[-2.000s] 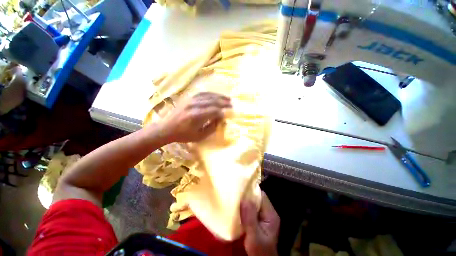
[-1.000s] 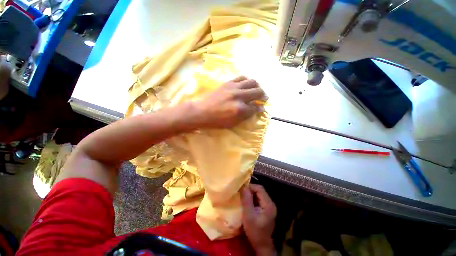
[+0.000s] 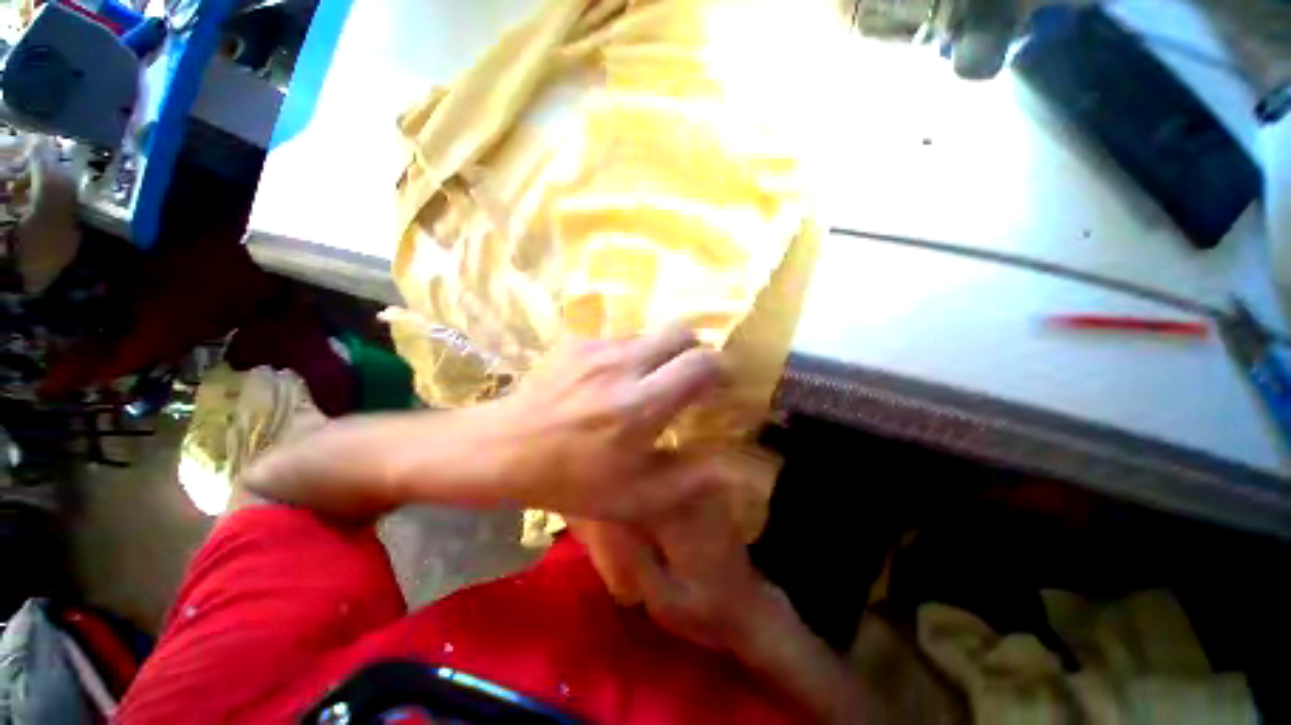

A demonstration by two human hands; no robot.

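Observation:
The yellow garment [image 3: 637, 184] lies bunched on the white table and hangs over its front edge towards my lap. My left hand [image 3: 623, 418] is on the cloth at the table's front edge, fingers bent and slightly blurred. My right hand [image 3: 694, 560] is just below it, close against or under my left hand, with cloth at its fingers. The fingertips of both hands are partly hidden, so the exact grip is hard to see. A raw or gathered edge of the cloth runs up to the right of my hands.
The lower part of the sewing machine head [image 3: 977, 36] shows at the top. A black phone-like rectangle [image 3: 1147, 128], a red stick [image 3: 1133, 326] and blue-handled snips [image 3: 1260, 361] lie at the right. A ruler strip [image 3: 963, 425] runs along the table's front edge. Pale yellow cloth [image 3: 1090, 659] is below.
My left hand has moved from the cloth on the table down to its front edge. My right hand is now close beneath it. The view has shifted, with the machine head higher in the picture.

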